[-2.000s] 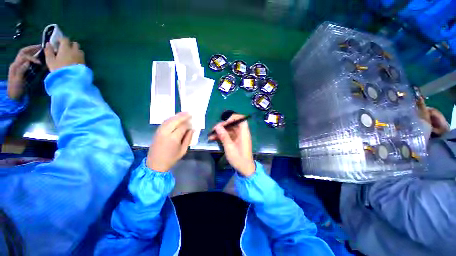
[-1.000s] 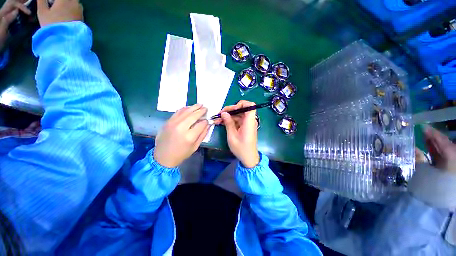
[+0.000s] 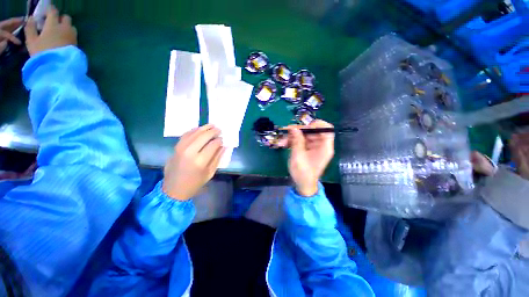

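My left hand [image 3: 194, 159] pinches the near end of the white adhesive strips [image 3: 229, 110], which overlap on the green bench. My right hand [image 3: 310, 151] holds a thin black pen-like tool [image 3: 316, 130] between its fingers, lying roughly level. A round housing [image 3: 267, 138] with a dark piece at its upper edge is just left of the right fingertips; whether they touch it is unclear. Several round housings [image 3: 292, 93] with shiny rims and white/yellow squares inside lie grouped beyond my right hand. Another pale strip [image 3: 184, 96] lies on the left.
A tall stack of clear blister trays [image 3: 377, 139] with discs in its pockets stands at the right. A person in a blue smock [image 3: 81, 133] sits at the left, and a person in grey [image 3: 470, 232] at the right. Blue bins [image 3: 475, 40] are at the far right.
My right hand has moved right, away from the strips and my left hand, with the black tool still in it. My left hand still pinches the strips' near end. The view has shifted slightly.
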